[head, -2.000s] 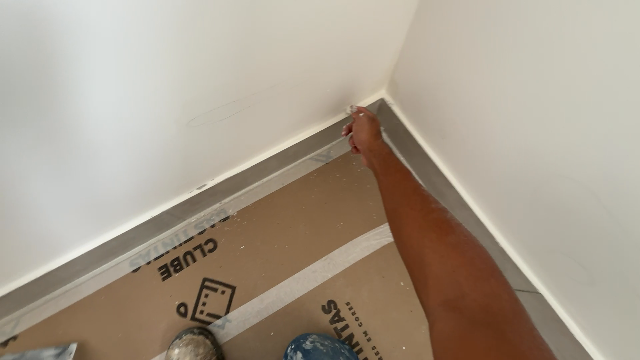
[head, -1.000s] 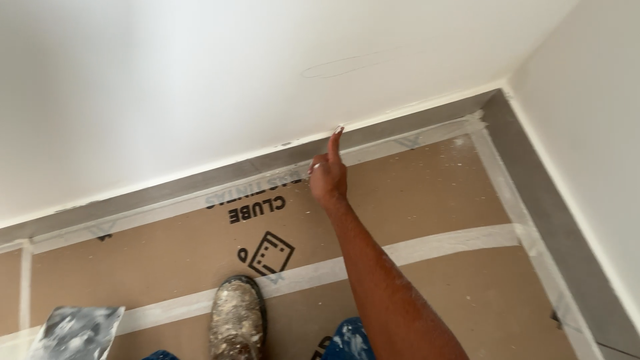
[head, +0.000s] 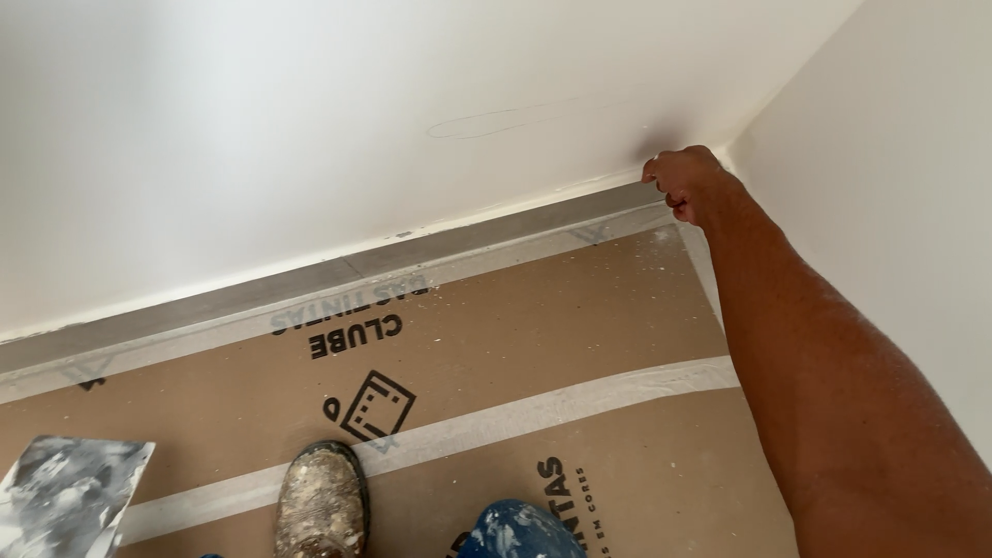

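Observation:
My right hand reaches to the top edge of the grey baseboard, close to the corner of the two white walls. Its fingers are curled, with the fingertips against the joint between baseboard and wall; no tool shows in it. A line of white filler runs along that joint, with a small rough gap at one spot. My left hand is out of view. At the lower left a metal plate smeared with white compound stands out over the floor; what holds it is hidden.
Brown printed floor paper covers the floor, joined and edged with whitish tape. A paint-spattered boot stands on it, beside a knee in blue, paint-marked cloth. The second wall rises at the right.
Over the last second my right hand has moved right along the baseboard, from the middle stretch to near the corner. Its extended finger is now bent. The view has shifted somewhat.

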